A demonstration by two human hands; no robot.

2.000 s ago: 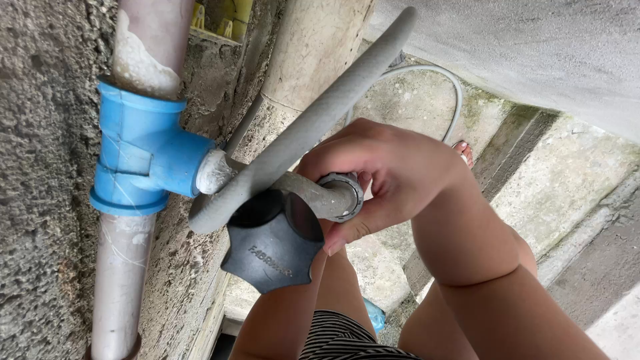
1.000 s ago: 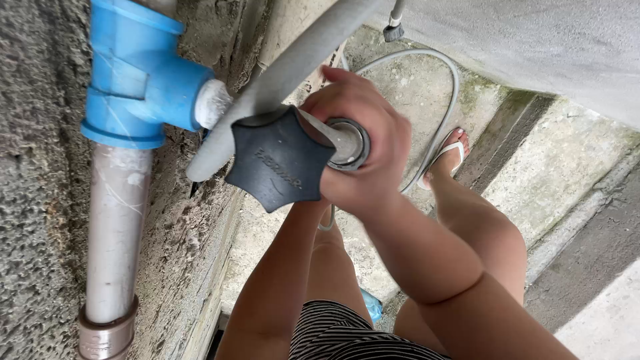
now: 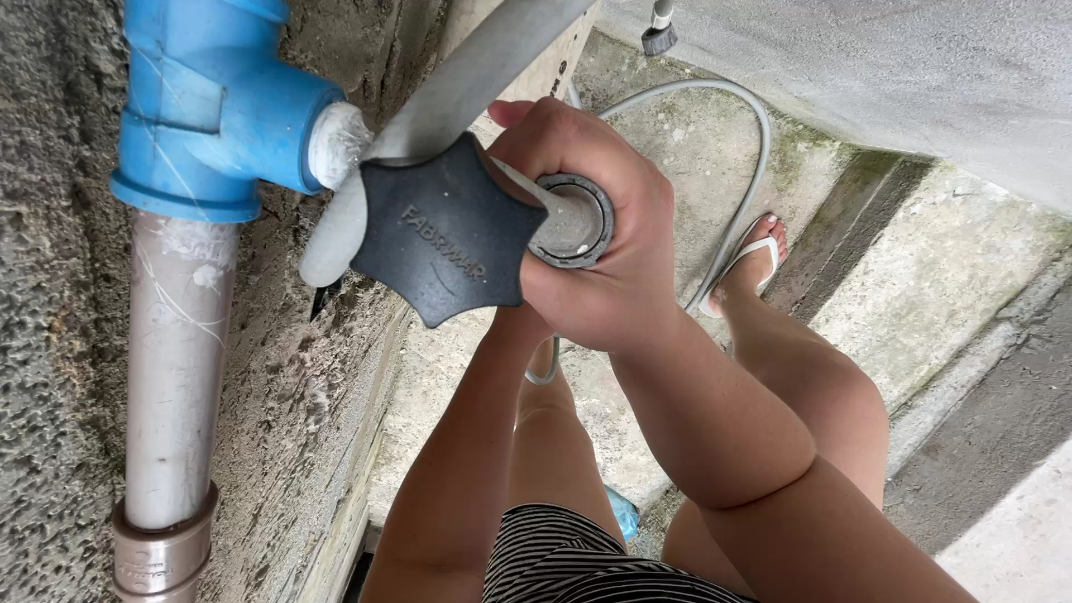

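Note:
A grey plastic tap with a star-shaped black knob (image 3: 452, 239) comes out of a blue pipe tee (image 3: 193, 109). White material wraps the thread (image 3: 339, 144) at the joint. My right hand (image 3: 607, 218) curls around the tap's grey round outlet end (image 3: 574, 222), its fingers partly hidden. From below left my left forearm (image 3: 469, 435) rises to the tap. Its hand is mostly hidden behind the knob and my right hand, so its grip does not show. A thick grey tube (image 3: 469, 75) slants across in front of the thread.
A grey-brown pipe (image 3: 176, 368) runs down the rough wall (image 3: 285, 385) from the tee. A thin grey hose (image 3: 758, 142) loops over the concrete floor near my sandalled foot (image 3: 749, 255). A hose end with a dark nut (image 3: 659, 38) hangs at the top. Blue plastic (image 3: 624, 512) lies below.
My right hand has shifted around the outlet end, from its right side to a fuller wrap above and beside it. The view has moved, and my sandalled foot now shows more fully.

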